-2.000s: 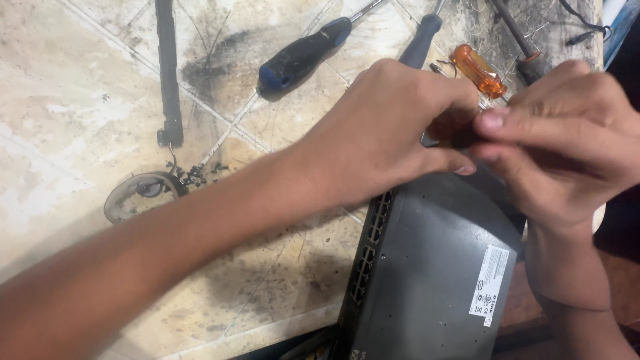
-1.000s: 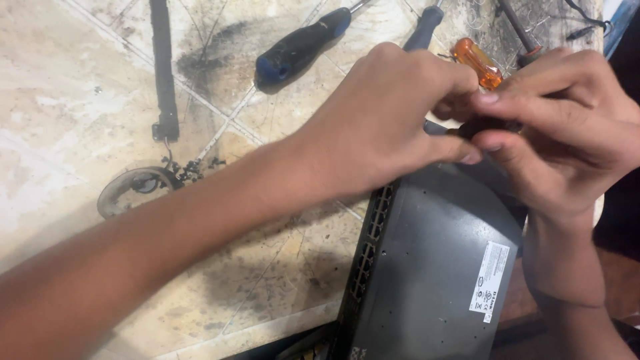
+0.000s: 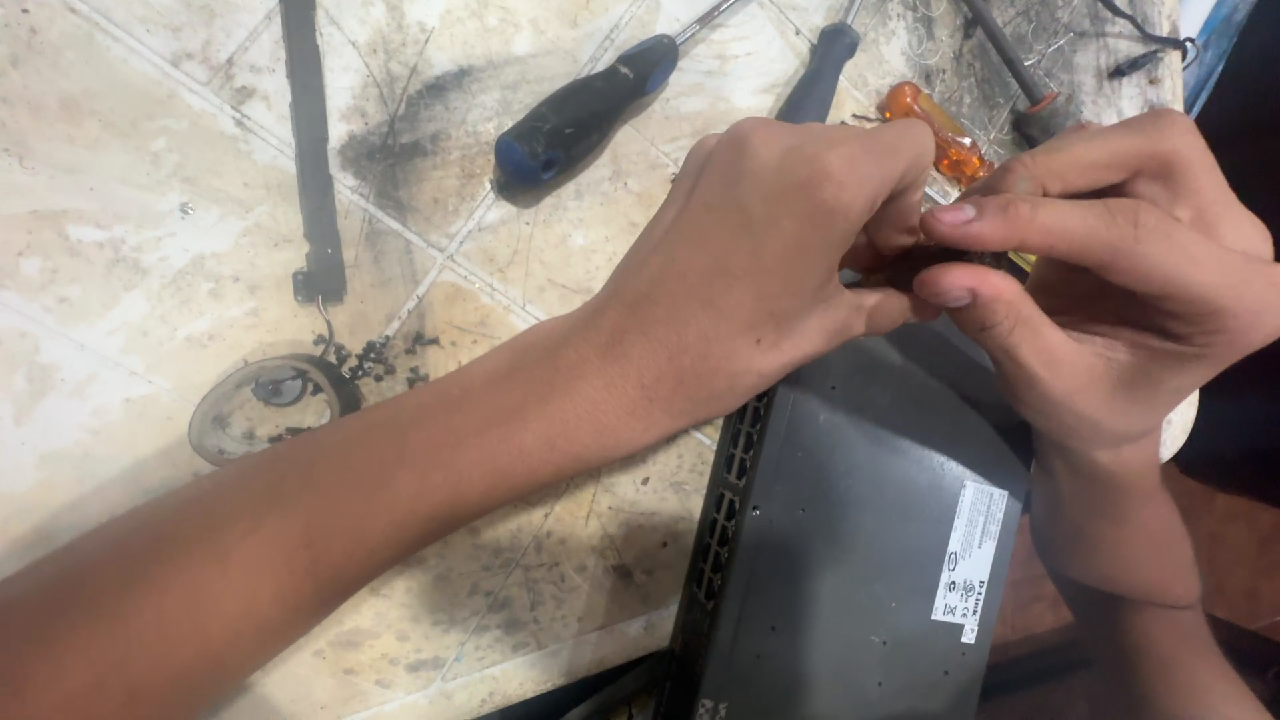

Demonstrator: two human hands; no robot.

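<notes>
A dark metal D-Link network switch (image 3: 860,540), with a row of ports along its left side and a white label, lies at an angle at the lower right. Over its upper end, my left hand (image 3: 770,230) comes in from the left with bent fingers around a small dark piece. From the right, my right hand (image 3: 1110,260) pinches the same dark piece (image 3: 940,262) between thumb and fingers. Fingers hide most of this piece, so its kind cannot be told. Just behind the fingers lies a screwdriver with an orange clear handle (image 3: 935,130).
A black and blue screwdriver (image 3: 585,115) and a blue-handled one (image 3: 820,75) lie beyond my left hand. On the left are a long dark metal strip (image 3: 315,150), a round dish (image 3: 215,420) and scattered small screws (image 3: 375,360). A dark-shafted tool (image 3: 1010,55) lies at the upper right.
Both hands stay together over the switch's upper end. My right hand's fingers have shifted slightly around the dark piece.
</notes>
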